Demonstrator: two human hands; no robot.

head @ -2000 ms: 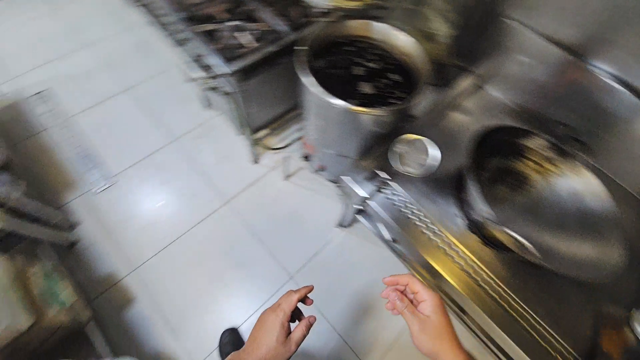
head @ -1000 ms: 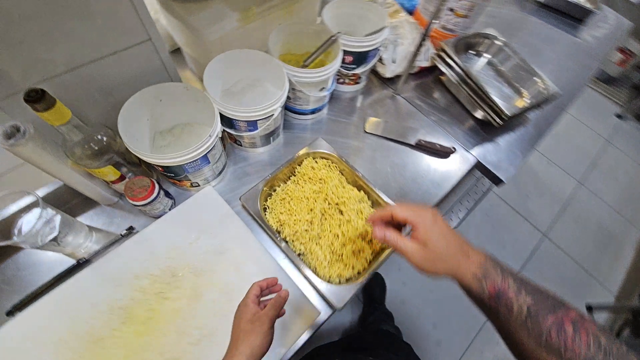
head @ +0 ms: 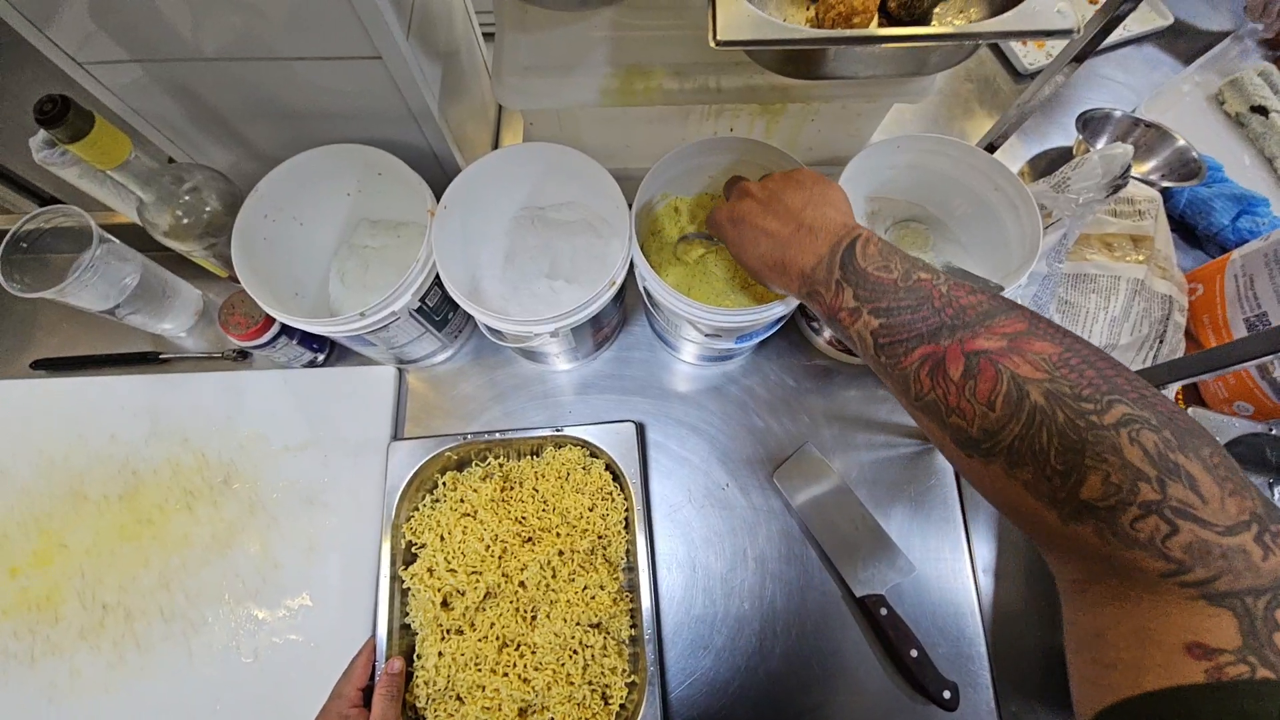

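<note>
My right hand (head: 785,225) reaches into a white plastic bucket of yellow powder (head: 690,245), its fingers closed on the handle of a metal spoon (head: 697,240) whose bowl rests in the powder. My left hand (head: 372,688) grips the left rim of a steel pan (head: 643,560) at the bottom of the view, thumb at the rim. Broken curly dry noodles (head: 520,580) fill that pan. To its right, a cleaver with a dark riveted handle (head: 865,575) lies flat on the steel counter.
Buckets of white powder (head: 380,265) (head: 565,255) stand left of the yellow one, another bucket (head: 940,215) right. A stained white cutting board (head: 200,520) adjoins the pan. A glass bottle (head: 190,205), plastic cup (head: 95,270) and red-lidded jar (head: 265,325) stand upper left. Above hangs a steel tray (head: 900,38).
My right hand has moved from over the noodles into the yellow powder bucket, onto the spoon. My left hand has taken hold of the pan's rim. The view has swung round from the stove area.
</note>
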